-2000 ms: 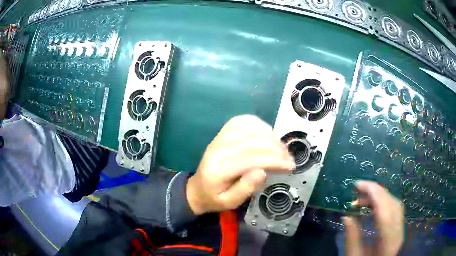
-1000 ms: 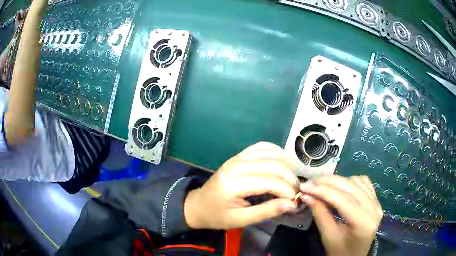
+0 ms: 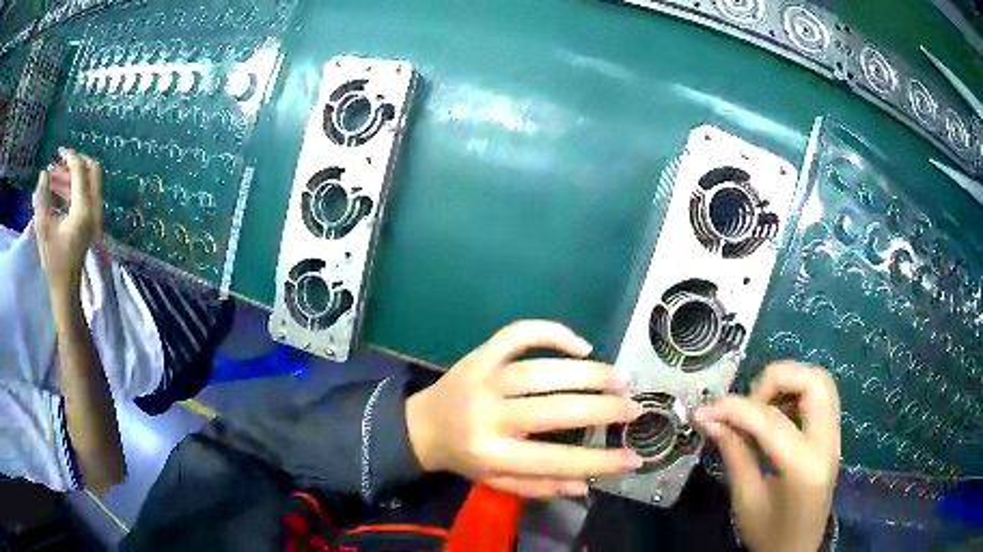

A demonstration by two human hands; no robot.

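A silver three-bore housing (image 3: 660,291) lies on the green surface, tilted, its near end towards me. My left hand (image 3: 528,415) rests over the left edge of its near end, fingers apart around the nearest bore (image 3: 651,431). My right hand (image 3: 781,442) is at the right side of that bore, thumb and fingertips close together at its rim. Whether the fingertips hold a small ring cannot be made out. The upper two bores are uncovered.
A second three-bore housing (image 3: 340,205) lies to the left. Clear blister trays stand at the right (image 3: 878,323) and far left (image 3: 162,140). A line of linked plates (image 3: 852,54) runs along the far side. A neighbouring person's hand (image 3: 71,210) is at the left.
My hands have parted from their meeting over the nearest bore, which now shows. The view has shifted slightly. The neighbouring person's arm has come down at the left.
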